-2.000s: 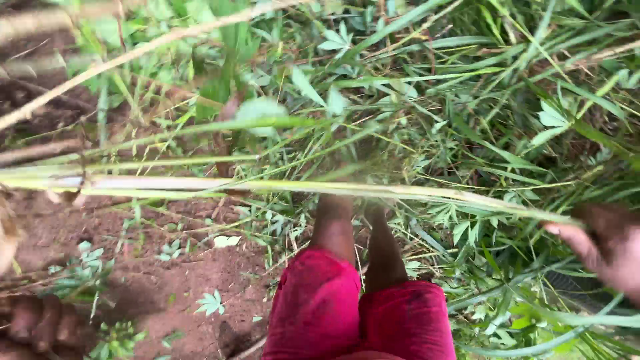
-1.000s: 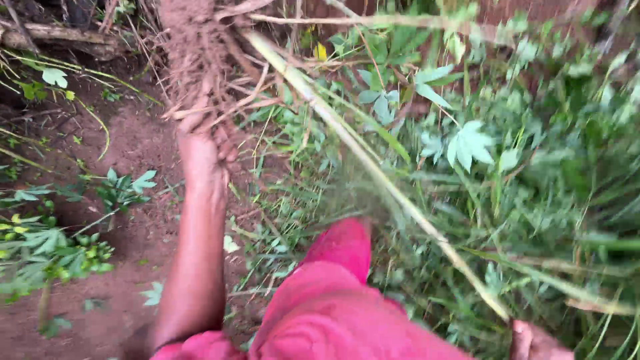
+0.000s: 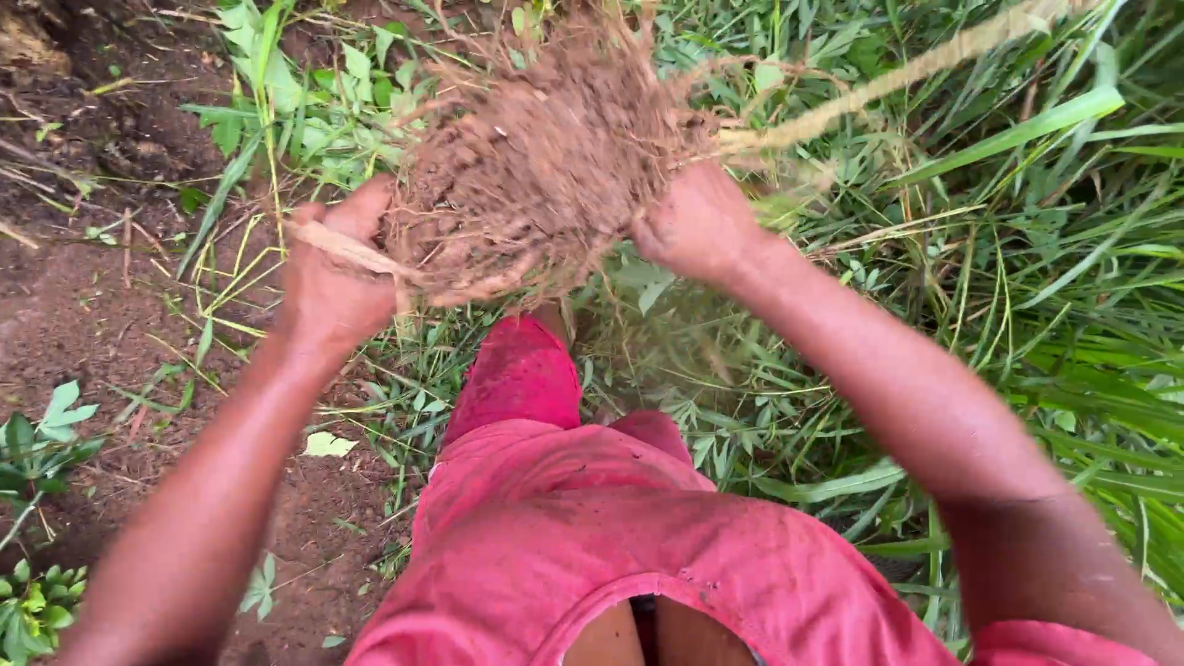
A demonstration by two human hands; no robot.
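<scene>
A clump of roots caked in reddish-brown soil is held up between my two hands in the head view. My left hand grips a pale root end at the clump's lower left. At the clump's right side, my right hand is closed around its base, where a long pale plant stalk runs off to the upper right. The clump hides part of the fingers of both hands and is blurred by motion.
Bare reddish soil with small leafy plants lies on the left. Tall green grass stands thick on the right. Cut stems and leaves cover the ground around my legs, which are in red shorts.
My right hand has moved from far along the stalk to its base beside the root clump. The clump was at the upper left over my left hand and now hangs between both hands.
</scene>
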